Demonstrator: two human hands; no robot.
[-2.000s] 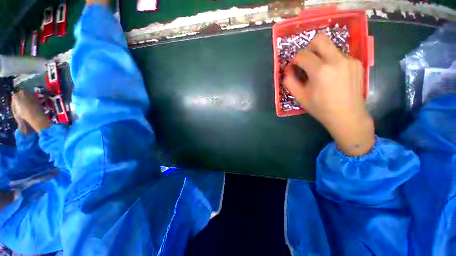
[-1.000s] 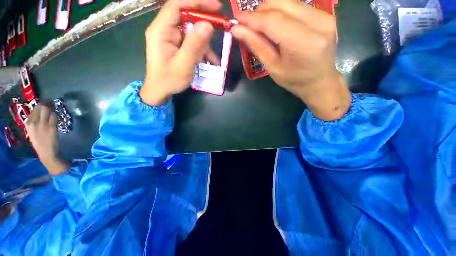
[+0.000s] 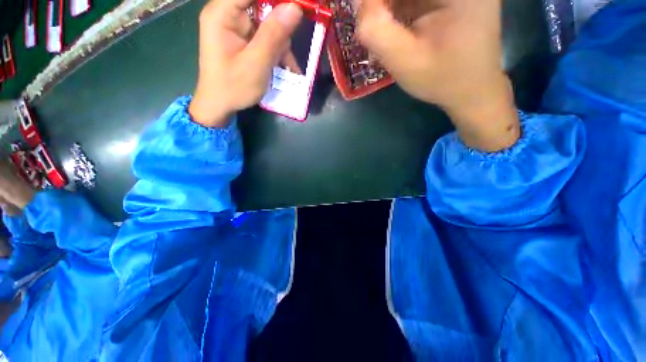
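My left hand (image 3: 237, 60) holds a red-and-white housing (image 3: 289, 88) in the air at the top centre. Its white framed part with a rectangular window hangs down below the fingers, and its red barrel edge points right. My right hand (image 3: 439, 60) is just right of it, over the red parts bin (image 3: 360, 92) heaped with small silver pins. The right hand is cut off by the top edge and its fingertips are blurred, so I cannot tell whether it holds a pin. The bin is partly hidden by this hand.
Several housings (image 3: 53, 28) lie on the green belt at upper left, beyond the worn whitish strip (image 3: 92, 44). Housings (image 3: 48, 164) and a loose heap of silver pins (image 3: 82, 166) lie at far left by a neighbour's arm. A clear plastic bag (image 3: 559, 25) is at upper right.
My left hand has come from the far left and now holds a housing. My right hand left the bin for the housing's barrel end, then moved right, back over the bin.
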